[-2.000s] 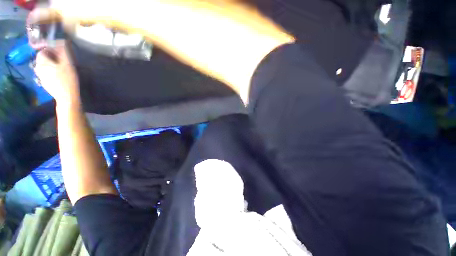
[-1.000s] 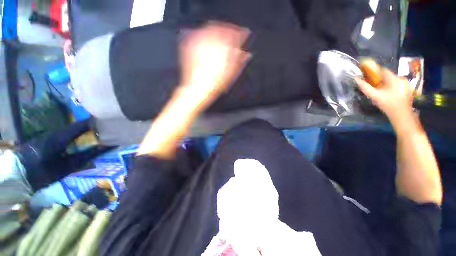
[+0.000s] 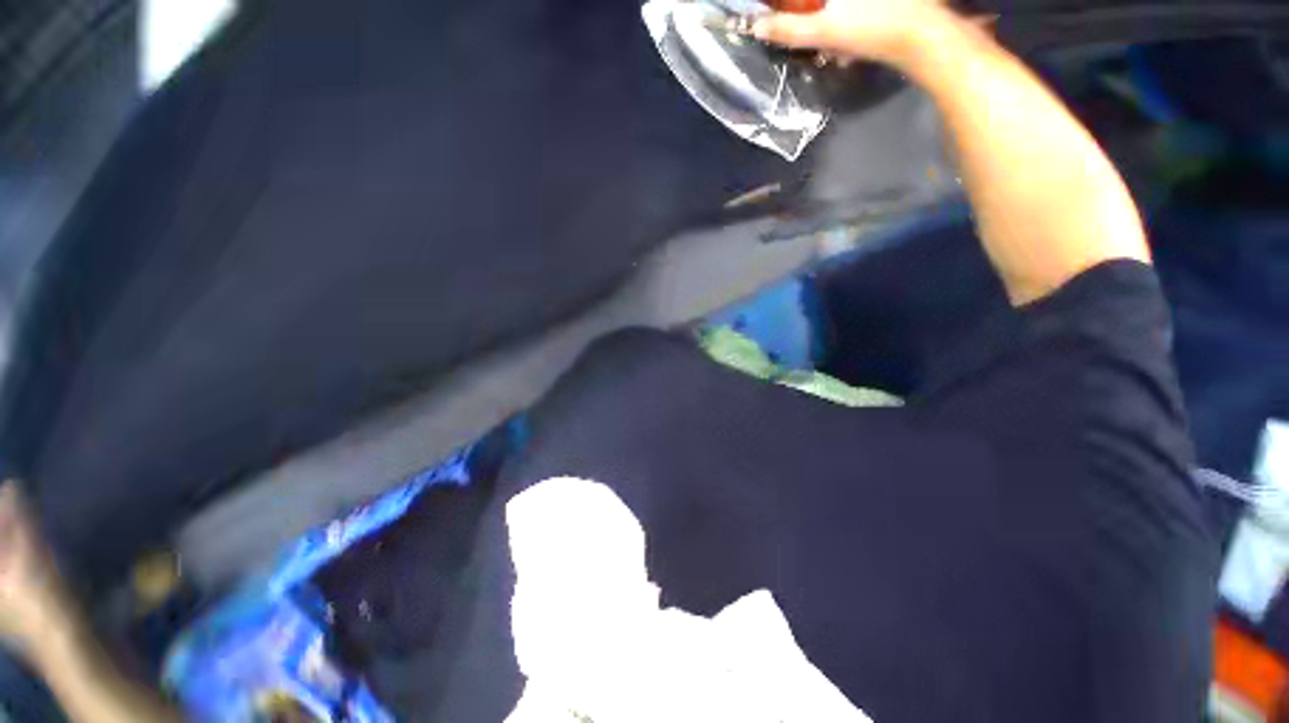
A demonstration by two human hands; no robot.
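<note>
A large black garment (image 3: 354,212) lies spread over the ironing table (image 3: 693,277), from the upper middle down to the left edge. My right hand (image 3: 834,26) holds the steam iron (image 3: 735,78) by its orange-brown handle at the top, at the garment's right part. The iron's silvery pointed plate shows. Whether it touches the cloth I cannot tell. My left hand (image 3: 17,565) is blurred and cut off by the left edge, beside the garment's lower left end. Its fingers and any hold on the cloth cannot be made out.
Below the table's front edge are a blue crate (image 3: 262,643) with dark cloth and a strip of pale green cloth (image 3: 806,379). Dark blue cloth hangs at right. A white object (image 3: 1255,544) with a cord and an orange-red item (image 3: 1250,667) are at the right edge.
My left hand has moved from the middle of the cloth to the far lower left. The iron, still in my right hand, now appears higher and further left. The black cloth now spreads wider, covering the grey board's end.
</note>
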